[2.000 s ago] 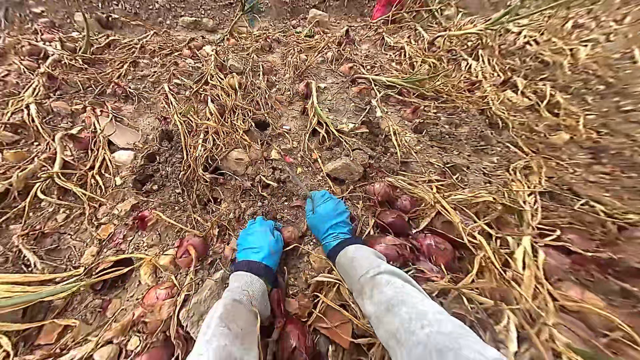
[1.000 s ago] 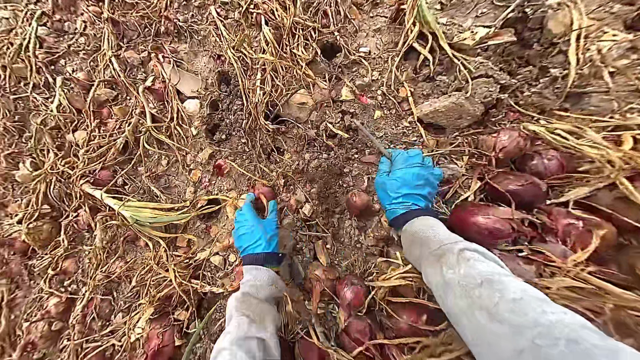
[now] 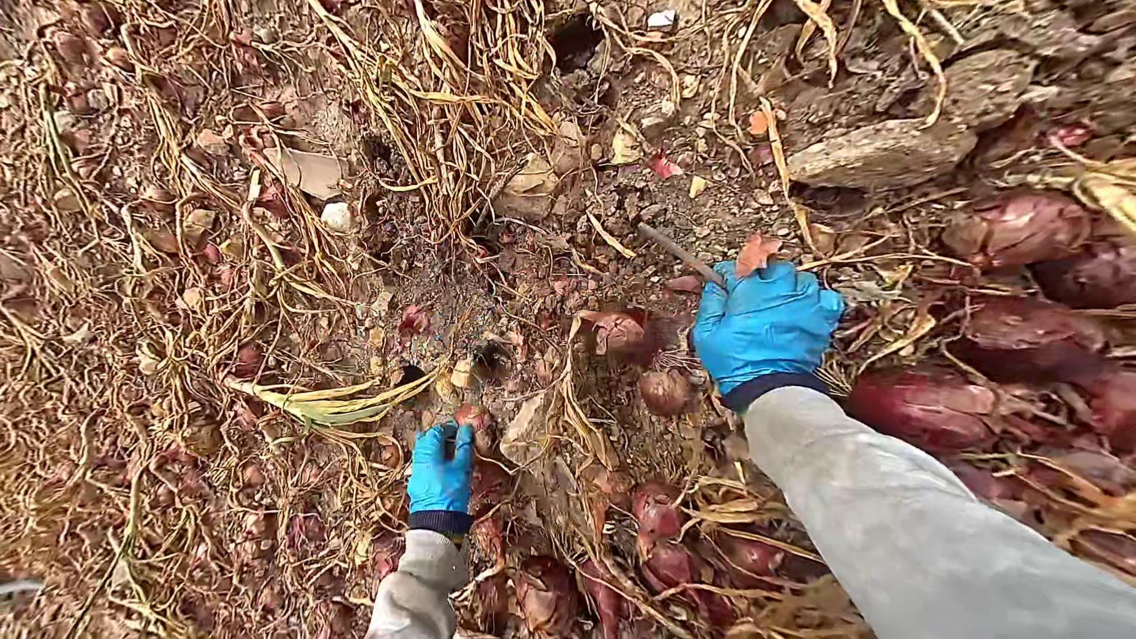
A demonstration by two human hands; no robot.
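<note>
My left hand (image 3: 441, 469), in a blue glove, reaches to the soil with its fingertips at a small red onion (image 3: 472, 415); whether it grips the onion is unclear. A yellow-green onion leaf (image 3: 328, 402) lies just above that hand. My right hand (image 3: 765, 324), also gloved in blue, is closed around a thin metal tool (image 3: 682, 253), whose handle is hidden in the fist. Left of this fist lies a red onion (image 3: 621, 335) with dry skin and roots, and below it a small brownish onion (image 3: 667, 392).
Red onions (image 3: 923, 408) lie heaped at the right, and more onions (image 3: 546, 595) lie along the bottom. A large flat stone (image 3: 883, 153) sits at upper right. Dry onion tops (image 3: 453, 115) cover much of the soil, with a pale stone (image 3: 337, 216) at upper left.
The view has shifted closer to the ground. My hands, close together two seconds ago, are now wider apart. A red onion now lies beside the right hand, where one second ago only the small onion showed.
</note>
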